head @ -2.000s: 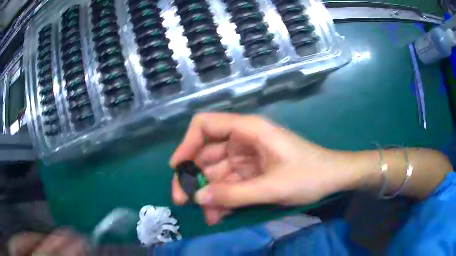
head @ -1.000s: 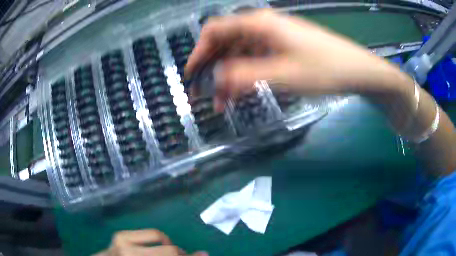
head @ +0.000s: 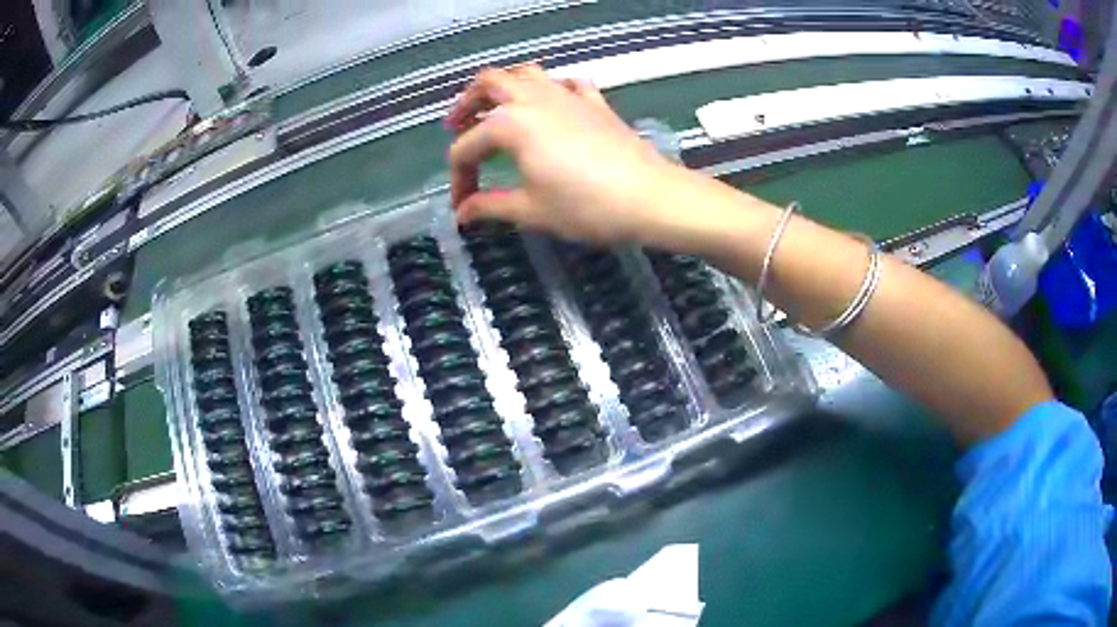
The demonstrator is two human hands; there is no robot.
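My right hand (head: 539,159), bare with two thin silver bracelets, is over the far edge of the clear blister tray (head: 490,527). Its thumb and index finger curl close together at the far end of a middle column of black round units (head: 539,355). Whether the fingertips hold a unit cannot be told; the disc at the thumb may be one in the tray. The tray has seven columns of black discs standing on edge. My left hand is not in view.
A white folded wipe (head: 643,594) lies on the green mat (head: 808,527), cut off by the bottom edge. Metal conveyor rails (head: 857,104) and a green belt run behind the tray. A small translucent bottle (head: 1014,272) stands at right beside a blue object.
My right hand has gone from holding a black unit near the front to the tray's far edge. My left hand has left the picture. The view has shifted, showing more of the conveyor.
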